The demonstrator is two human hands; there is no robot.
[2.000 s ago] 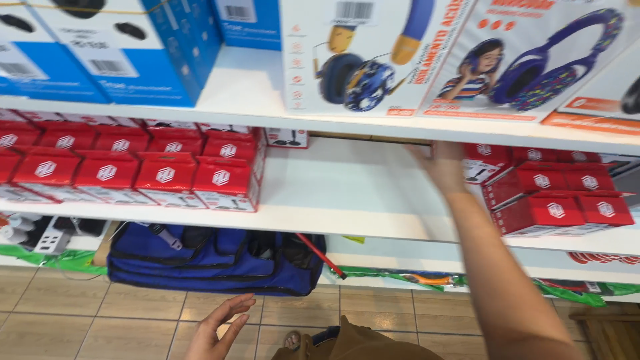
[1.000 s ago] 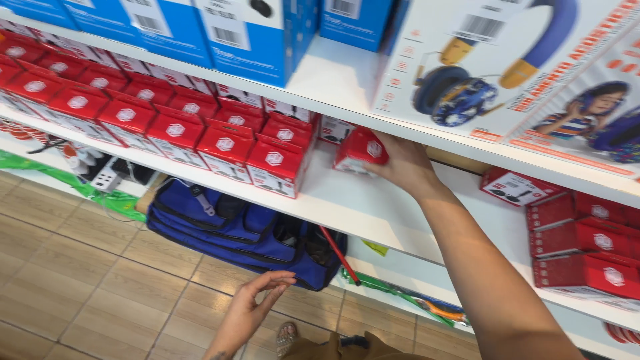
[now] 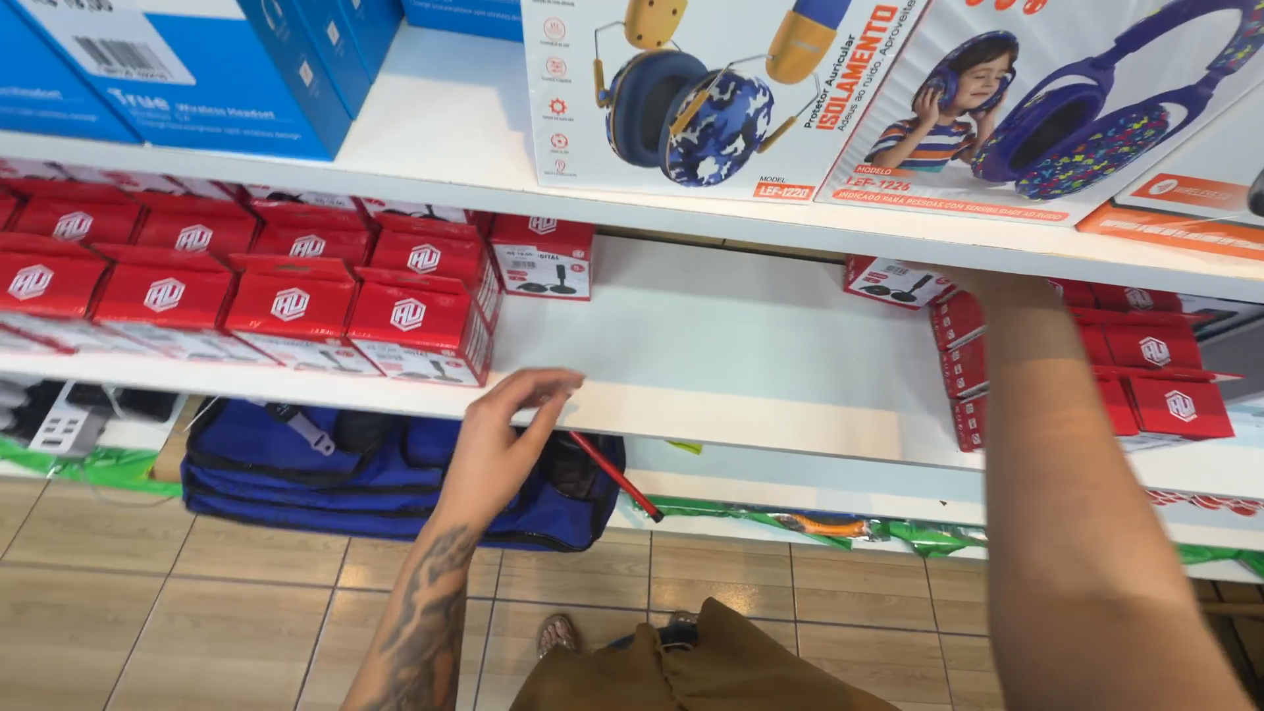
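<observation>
My left hand (image 3: 518, 430) is in front of the lower shelf's edge, fingers curled and apart, holding nothing. My right hand (image 3: 987, 281) reaches under the upper shelf at the right; its fingers are mostly hidden by the shelf and a small red and white box (image 3: 899, 280) lies beside it. Whether it grips a box cannot be seen. Rows of red boxes (image 3: 405, 321) stand on the left of the lower shelf (image 3: 721, 355), with one box (image 3: 541, 259) set further back at their right end. More red boxes (image 3: 1175, 400) stand in rows at the right, partly behind my forearm.
The upper shelf (image 3: 444, 188) overhangs the lower one and carries blue headset boxes (image 3: 227, 79) and earmuff boxes (image 3: 681, 109). Below are a blue bag (image 3: 316, 484), a red rod (image 3: 617, 477) and green plastic wrapping (image 3: 918, 538). The floor (image 3: 257, 592) is tiled.
My right hand has moved from a red box near the left rows to the right-hand group. A box now stands at the back beside the left rows. My left hand has risen toward the shelf edge.
</observation>
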